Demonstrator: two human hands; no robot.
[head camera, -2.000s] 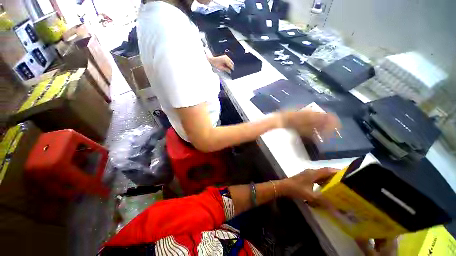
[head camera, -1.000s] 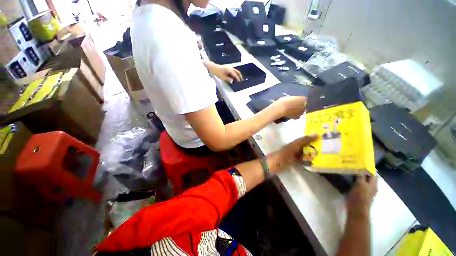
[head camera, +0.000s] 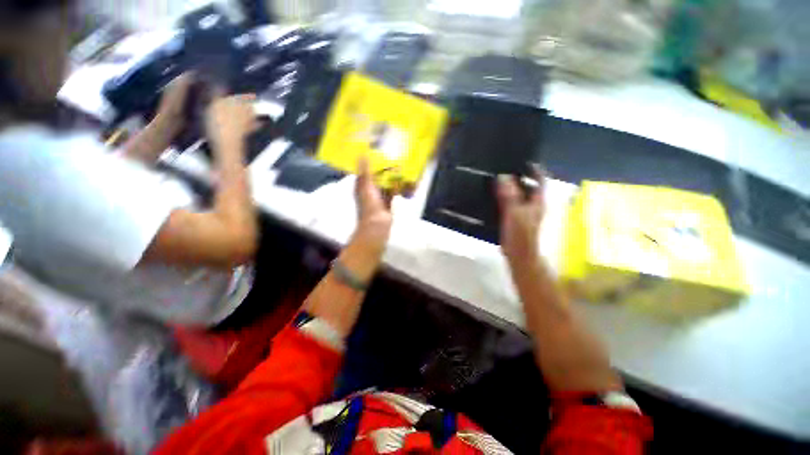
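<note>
My left hand [head camera: 375,200] holds a yellow sleeve [head camera: 384,129] by its lower edge, tilted, printed face up, above the table. Whether a box is inside it cannot be told. My right hand [head camera: 522,200] grips the near right edge of a black gift box [head camera: 475,160], which has small pale lettering and lies just right of the yellow sleeve. A stack of flat yellow sleeves [head camera: 657,235] sits on the table to the right of my right hand. The picture is blurred.
A co-worker in a white top [head camera: 98,209] sits at the left, hands over dark boxes. A dark strip [head camera: 613,160] runs along the white table [head camera: 710,364]. Blurred clear bags [head camera: 586,35] lie at the back.
The view has swung right, bringing the yellow stack into full view. The yellow sleeve is now in my left hand alone; my right hand has left it and holds a black box.
</note>
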